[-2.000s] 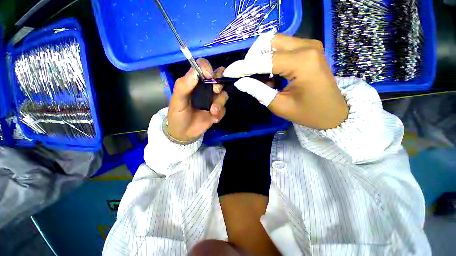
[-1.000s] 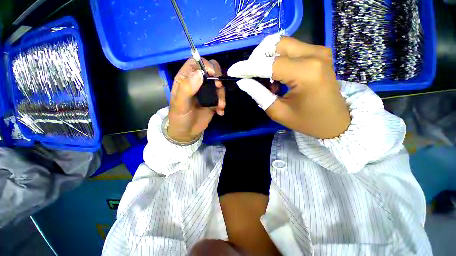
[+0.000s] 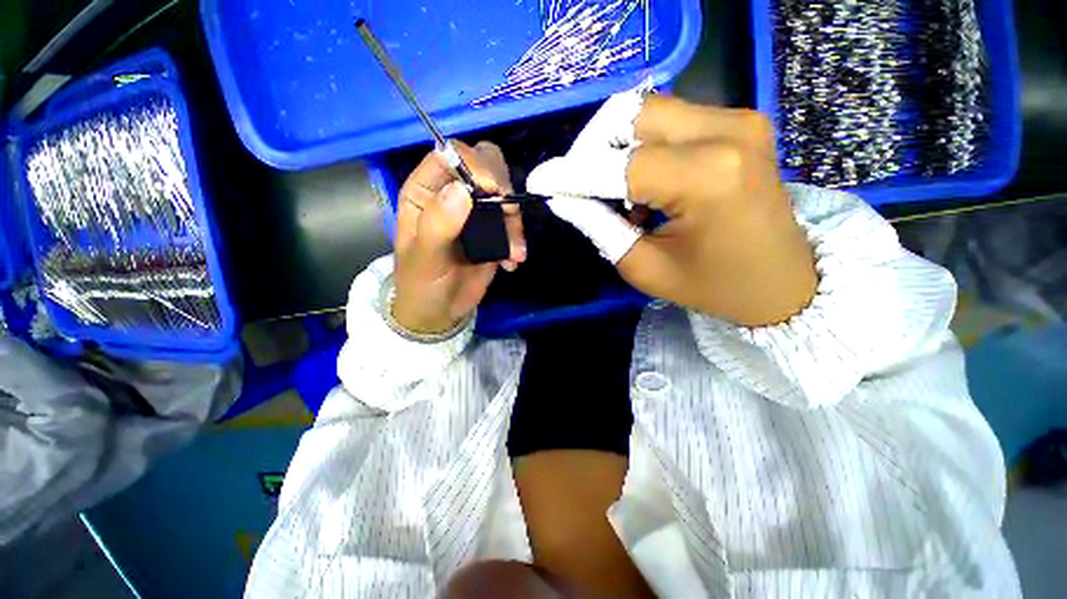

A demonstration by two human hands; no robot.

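Note:
My left hand (image 3: 451,234) holds a metal rod (image 3: 404,91) that slants up and left over the middle tray. A small matte black part (image 3: 487,232) is in the same hand, below the rod's lower end. My right hand (image 3: 702,217), with white wraps on its fingers, pinches a slim dark tool (image 3: 597,199) between thumb and finger. The tool's thin tip reaches the rod's lower end at the black part; whether they touch is hard to tell. Both hands are above the near tray (image 3: 562,314), which is dark inside.
The middle blue tray (image 3: 316,111) has a fanned group of silver rods (image 3: 573,56) at its right. The right tray (image 3: 895,199) holds two columns of rods. The left tray (image 3: 217,252) holds rods in rows. Grey cloth (image 3: 105,433) lies at the lower left.
The rod in my left hand has swung further left, and its dark upper end now shows. The black part shows more fully than at first. My right hand has shifted slightly.

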